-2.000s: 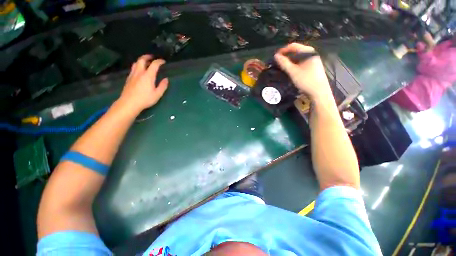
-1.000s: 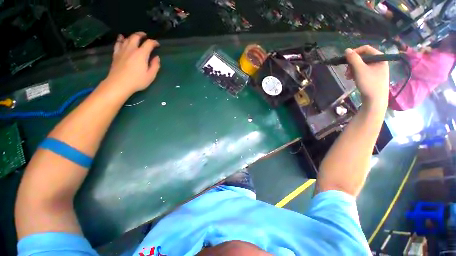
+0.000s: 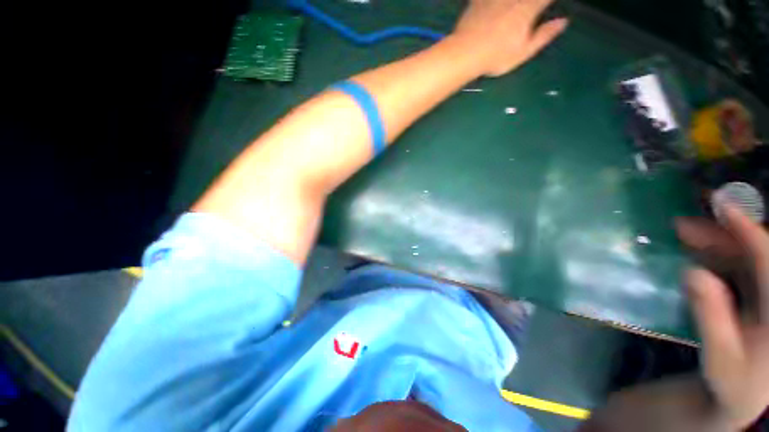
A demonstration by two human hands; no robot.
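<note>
My left hand [image 3: 506,35] rests near the top edge of the picture, thumb apart from the fingers and partly cut off; I see nothing in it. My right hand [image 3: 732,312] is blurred at the right edge, fingers apart, with nothing visible in it. A green circuit board [image 3: 264,48] lies at the upper left, beyond my left forearm. A clear component tray [image 3: 652,110] with a white patch and dark components lies at the upper right. A blue wrist strap [image 3: 366,111] is round my left forearm.
The dark green bench mat [image 3: 472,181] carries pale specks. A blue cord [image 3: 367,36] runs to my left hand. A yellow tape roll [image 3: 721,131] sits right of the tray, above a black fan with a round pale label [image 3: 739,201]. A dark belt crosses the upper right corner.
The view has swung left, so the bench things appear further right. My right hand no longer shows the soldering iron and is now low at the right edge. My left hand looks similarly spread.
</note>
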